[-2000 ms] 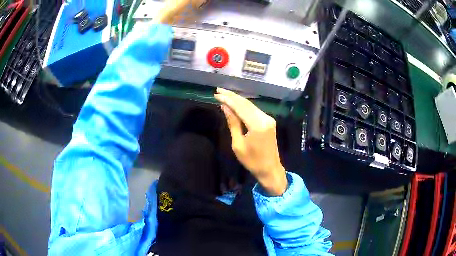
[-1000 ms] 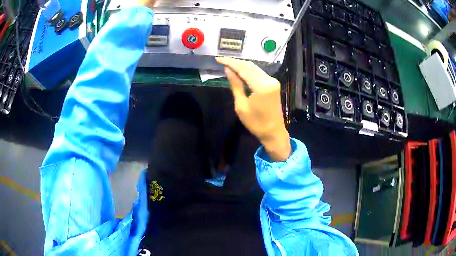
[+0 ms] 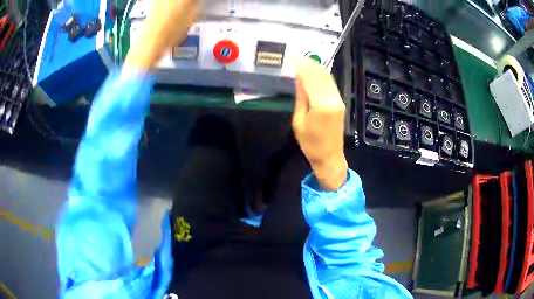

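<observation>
The white-silver press machine (image 3: 246,73) stands in front of me, with a red button (image 3: 226,51) at its panel centre and two small display windows. My left hand (image 3: 161,29) is blurred over the left part of the panel; its fingers are unclear near the top edge, and I cannot tell if it holds anything. My right hand (image 3: 321,111) is at the panel's right end, its fingertips at the lower edge of the green button (image 3: 315,59). No part shows in it, but its fingers are hard to make out.
A black pocket tray (image 3: 413,153) with ringed black parts in its near rows lies right of the machine. A blue box (image 3: 73,70) with loose black parts (image 3: 82,28) stands left. A tape roll (image 3: 510,69) lies far right. Red and black slabs (image 3: 477,233) stand lower right.
My right hand has moved right to the green button. My left hand has come down and back from the machine's top, over the panel's left side. The view has also shifted.
</observation>
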